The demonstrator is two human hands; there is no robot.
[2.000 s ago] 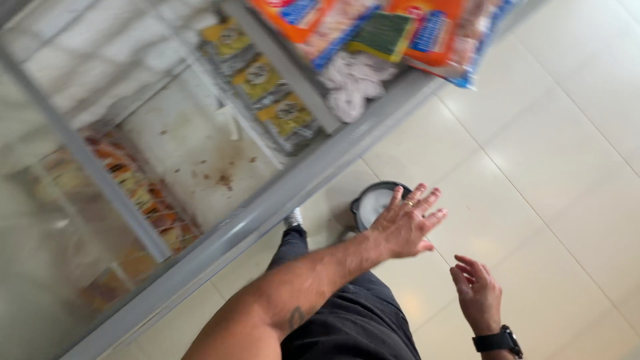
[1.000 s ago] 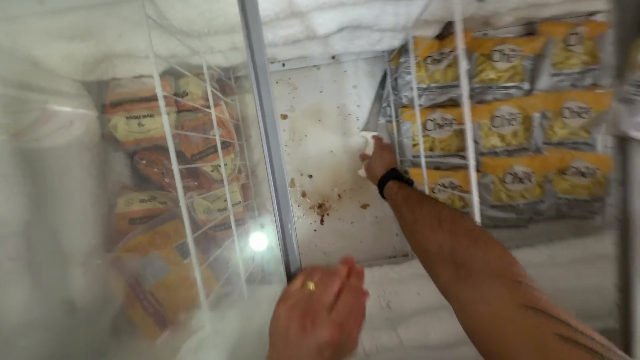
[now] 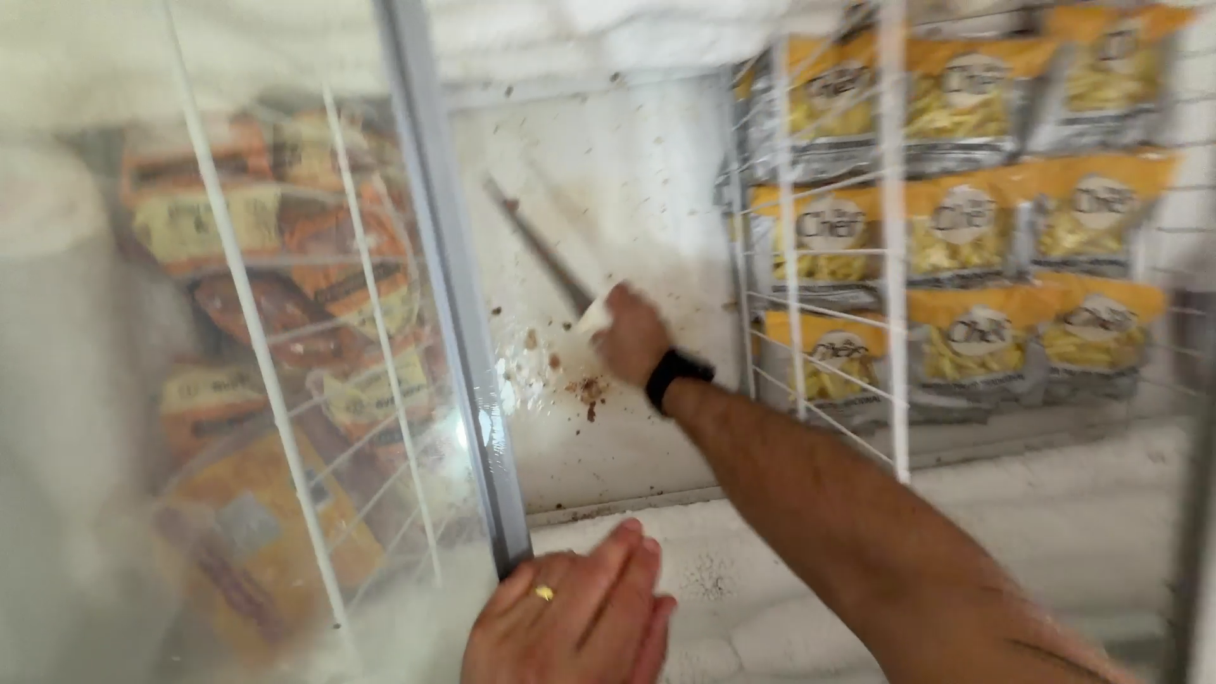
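Observation:
My right hand [image 3: 632, 334], with a black watch at the wrist, grips the white handle [image 3: 594, 318] of a long-bladed knife. The blade [image 3: 539, 249] points up and left over the dirty white floor of a chest freezer [image 3: 655, 218]. Brown crumbs and stains [image 3: 589, 389] lie below the handle. At the bottom centre my left hand [image 3: 575, 608], a ring on one finger, is beside the lower end of the grey frame [image 3: 451, 266] of the glass lid. Its fingers are held together and I see nothing in it; whether it touches the frame is unclear.
White wire dividers [image 3: 893, 237] stand on both sides. Yellow and silver bags of cut potatoes [image 3: 969, 218] lie in rows at the right. Orange packages [image 3: 351, 247] show through the misted glass lid at the left. Thick frost [image 3: 807, 532] covers the near and far walls.
The view has moved from above the floor tiles to inside the freezer. Since one second ago my right hand has moved left from the wire divider with the knife. My left hand remains near the frame.

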